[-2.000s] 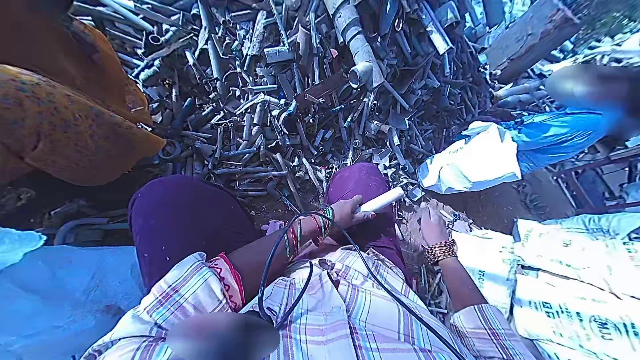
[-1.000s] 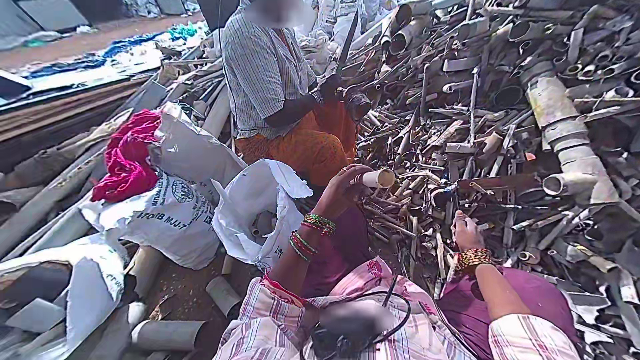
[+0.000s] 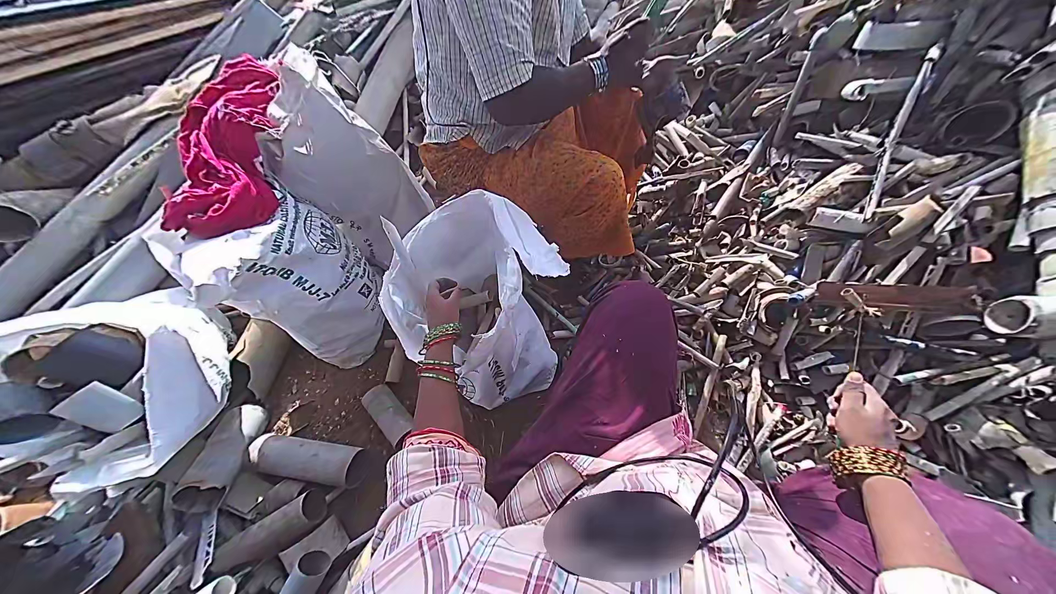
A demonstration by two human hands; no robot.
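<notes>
My left hand (image 3: 443, 304), with green and red bangles on the wrist, reaches into the mouth of an upright white woven sack (image 3: 528, 351). A pale pipe piece (image 3: 474, 299) lies beside the fingers; whether they grip anything is not clear. My right hand (image 3: 862, 412), in gold-coloured bangles, is closed on a thin rod (image 3: 857, 342) that points away from me over the heap of scrap plastic pipes (image 3: 742, 272). Some pale stringy material is near the rod's far end.
Another person (image 3: 528, 148) sits just beyond the sack. A filled white sack (image 3: 322, 256) with a pink cloth (image 3: 223, 148) on it stands at left, and an open sack of scrap (image 3: 198, 355) lies nearer. Short wide pipes (image 3: 305, 459) lie on the ground. A black cable (image 3: 730, 495) crosses my lap.
My left hand, which held a pale pipe piece above my lap, has moved to the left into the white sack's mouth. The view has swung left since the oldest frame.
</notes>
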